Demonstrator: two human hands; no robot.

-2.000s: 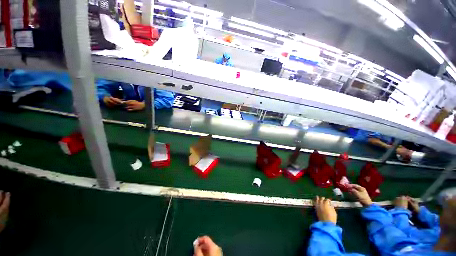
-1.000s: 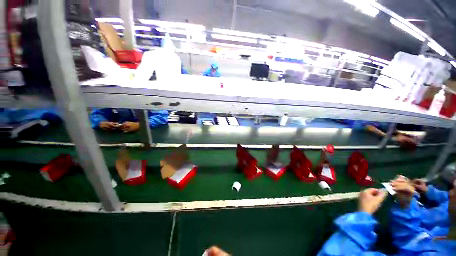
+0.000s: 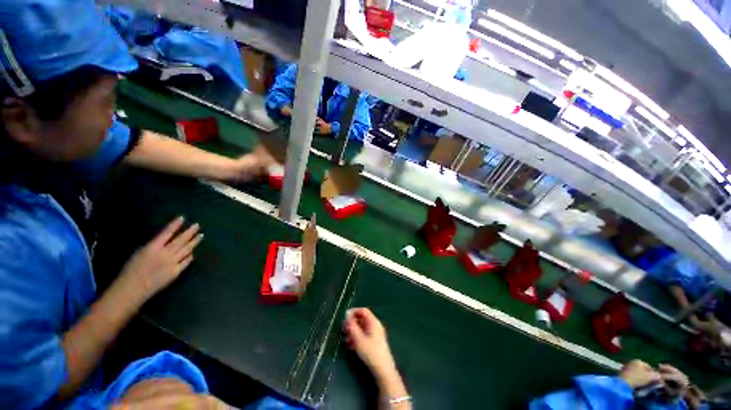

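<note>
My right hand [image 3: 366, 335] is over the dark green near worktop [image 3: 433, 344], fingertips pinched on a small pale piece, a bracelet at the wrist. An open red carton [image 3: 280, 272] with white contents lies left of it, brown lid standing up on its right side; my hand does not touch it. My left hand is not visible; blue cloth and a blurred skin-toned patch at the bottom left edge are unclear.
A capped person [image 3: 48, 120] at left reaches over the pale rail [image 3: 433, 284] to a carton; their other hand [image 3: 164, 256] is over the worktop. Several red cartons stand on the belt beyond. A post [image 3: 308, 112] rises at the rail. Another person's hands [image 3: 653, 375] are lower right.
The view has swung left and tilted. The person at left and the open carton on the worktop have come into view. My right hand shows more fully, further up the picture.
</note>
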